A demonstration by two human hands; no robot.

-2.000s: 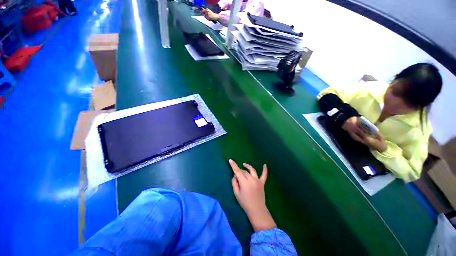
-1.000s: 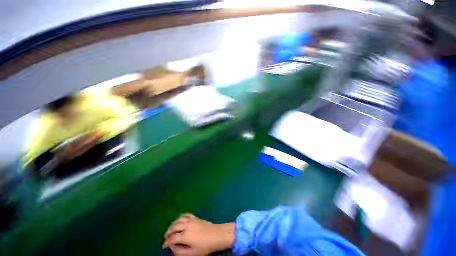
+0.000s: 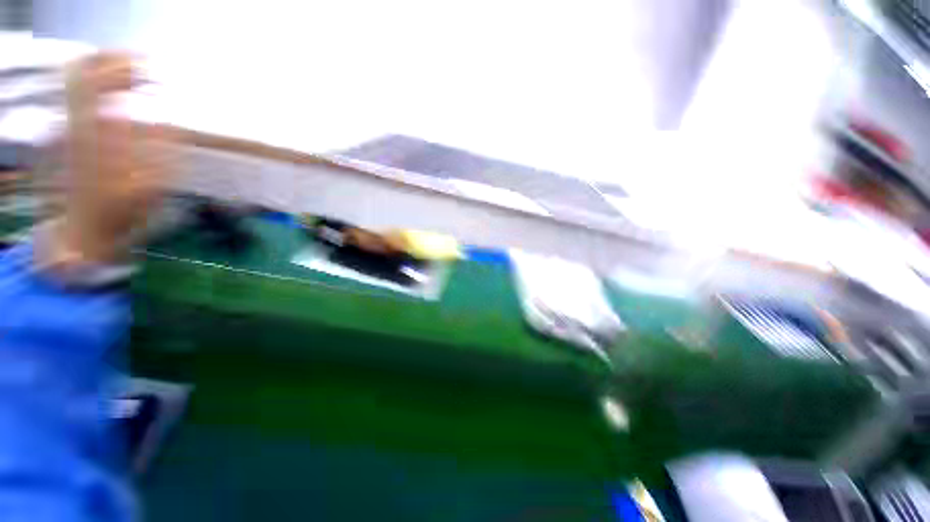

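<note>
The frame is strongly blurred. My left hand (image 3: 107, 163) is raised at the upper left, in a blue sleeve; its fingers are smeared, so I cannot tell whether it holds anything. A black panel (image 3: 148, 420) on a pale mat lies low at the left, mostly hidden behind the sleeve. My right hand is out of view. A blue block with a pale edge (image 3: 634, 504) is cut off by the bottom edge.
Across the green belt (image 3: 377, 377), a worker's hands (image 3: 372, 241) are at a dark panel on a white mat. A white pile (image 3: 564, 296) lies beside them. A raised shelf (image 3: 306, 184) runs behind. White and dark sheets (image 3: 724, 489) are at the lower right.
The view has swung up and round. My right hand has left the picture, and my left hand now shows raised at the left. The blue block sits lower in the picture.
</note>
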